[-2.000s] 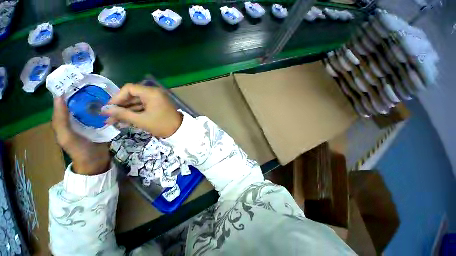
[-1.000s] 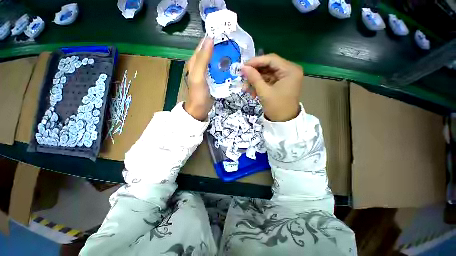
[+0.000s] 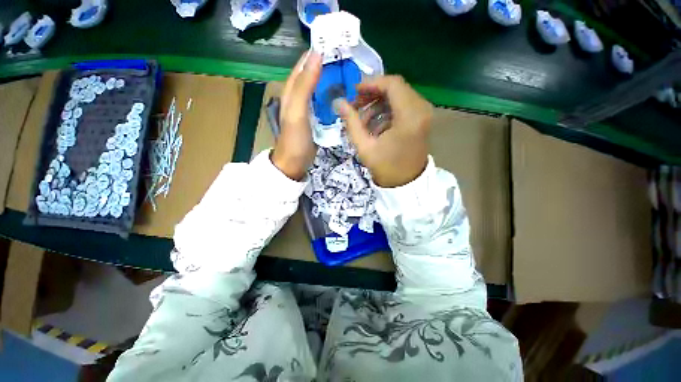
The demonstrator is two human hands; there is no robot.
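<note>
My left hand (image 3: 296,119) holds a white housing (image 3: 335,33) upright above the parts tray, gripping its left side. The blue inner part (image 3: 326,88) faces me. My right hand (image 3: 392,127) is over the right part of the blue area, thumb and index finger at its centre. Its fingers hide the centre, so I cannot tell whether a small piece is between them. Below, the centre tray (image 3: 337,254) with a blue near end holds a heap of small white inserts (image 3: 340,190).
The left bin (image 3: 91,134) holds pale round discs (image 3: 112,168). Thin rods (image 3: 166,149) lie on cardboard beside it. Cardboard sheets (image 3: 579,216) lie at the right. The green conveyor (image 3: 418,52) beyond carries spaced housings (image 3: 552,28).
Since a second ago, my right hand has moved left onto the blue area; the small round white piece at its fingertips is no longer visible. The housing remains in my left hand.
</note>
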